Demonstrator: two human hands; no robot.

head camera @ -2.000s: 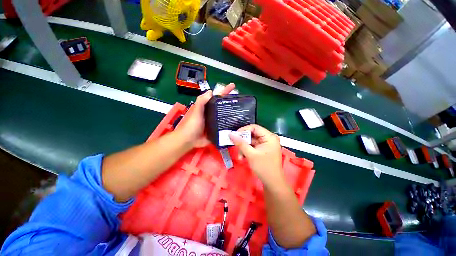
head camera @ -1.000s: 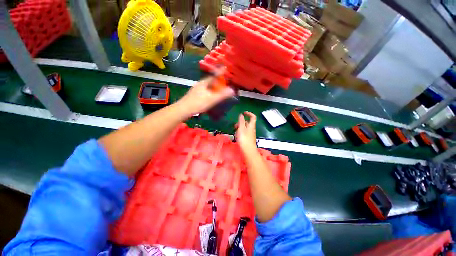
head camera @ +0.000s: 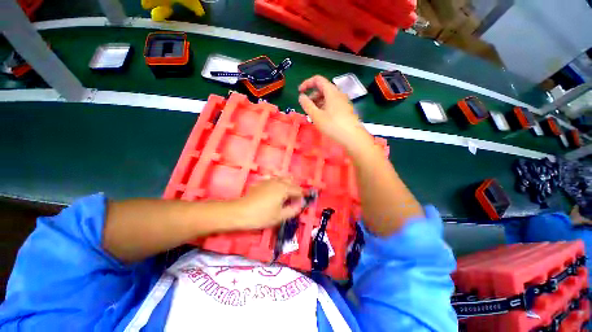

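Note:
The red-pink foam tray (head camera: 243,146) lies in front of me, mostly with bare pockets. My left hand (head camera: 276,204) is over its lower middle, fingertips closed on the strap of a black smartwatch (head camera: 286,235), which is blurred. Another black watch with a white tag (head camera: 320,243) lies just right of it, and a further dark strap is at the tray's right edge. My right hand (head camera: 324,104) is raised over the tray's far edge, fingers curled but apart, with nothing visible in it. Beyond, an orange-rimmed box base (head camera: 266,84) has a black strap lying across it and a lid.
More box bases (head camera: 167,52) and pale lids (head camera: 110,57) line the green belt (head camera: 97,146). Red-pink trays are stacked across the belt (head camera: 344,23). Loaded trays (head camera: 513,266) stand at lower right, near a lone box base (head camera: 491,199) and a dark heap (head camera: 539,178).
The box part has left my left hand, which has come down to the tray and a watch. My right hand has stayed near the far edge. The view has shifted, showing the loaded trays more fully.

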